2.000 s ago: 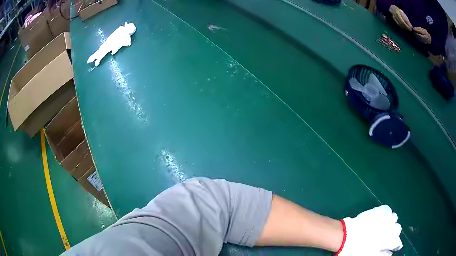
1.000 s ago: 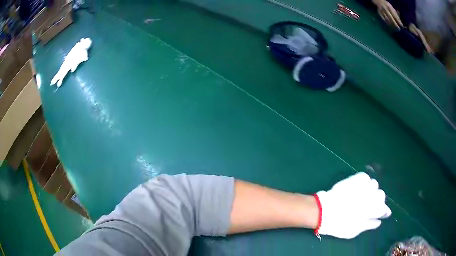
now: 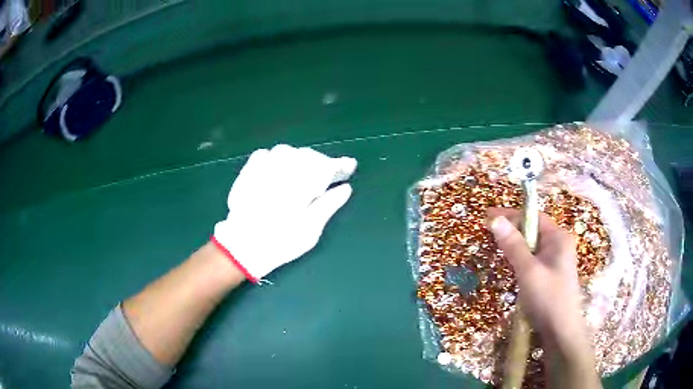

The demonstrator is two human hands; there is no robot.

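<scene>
My right hand, bare, grips the pale wooden handle of a hammer. Its round silver face shows at the top, over a large open clear bag full of small copper-coloured bits. My left hand, in a white knitted glove with a red cuff edge, is over the green belt left of the bag. Its thumb and forefinger are slightly apart with nothing visible between them; its palm and other fingertips are hidden. A navy mini fan lies at the far left, blurred.
The green belt runs across, with a raised far edge. A pale metal post stands behind the bag at upper right. Blurred navy fans lie beside the post. Dark items show at the lower right edge.
The view has swung right, so the fan now shows far left. The bag of copper bits and my right hand with the hammer have come into view. My left thumb and forefinger now show apart.
</scene>
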